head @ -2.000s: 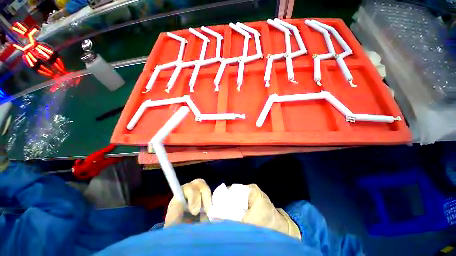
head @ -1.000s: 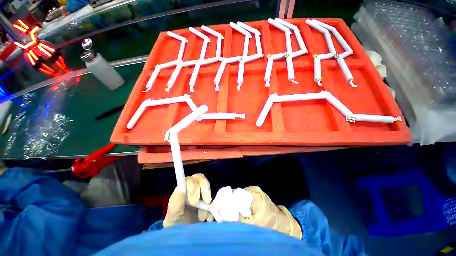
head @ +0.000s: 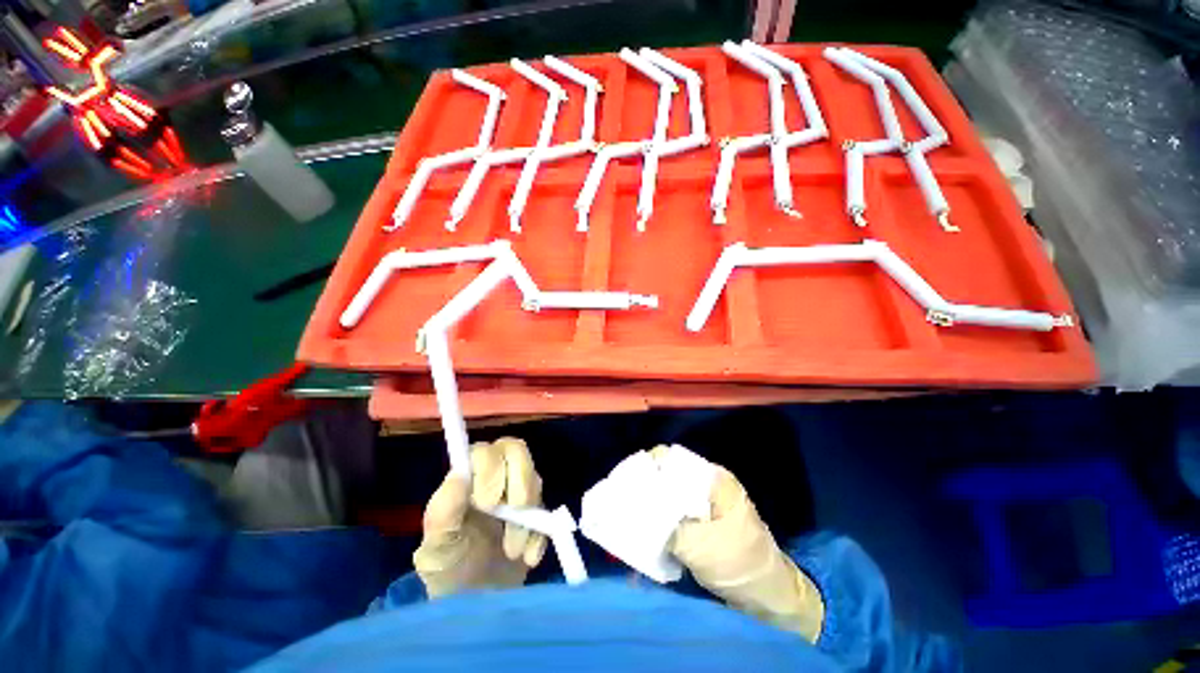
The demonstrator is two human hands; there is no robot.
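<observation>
My left hand, in a cream glove, is shut on a white jointed light arm. The arm's upper bars reach up over the tray's front edge, and its lower bars bend right and down below the hand, with the lower end hidden behind my blue smock. My right hand, also gloved, holds a crumpled white wiping cloth just right of the arm's lower joint, apart from it. The orange-red tray lies ahead with several white arms in its compartments, two of them lying across the front row.
A whitish bottle stands left of the tray, with a dark thin tool and crinkled clear film. A red-handled tool is at the bench edge. Red-lit units are far left. Clear trays are right. A person's blue sleeve is at left.
The cloth was against the arm's lower part one second ago; my right hand has now moved it right, off the arm. More of the arm's lower joint shows. My left hand keeps its grip.
</observation>
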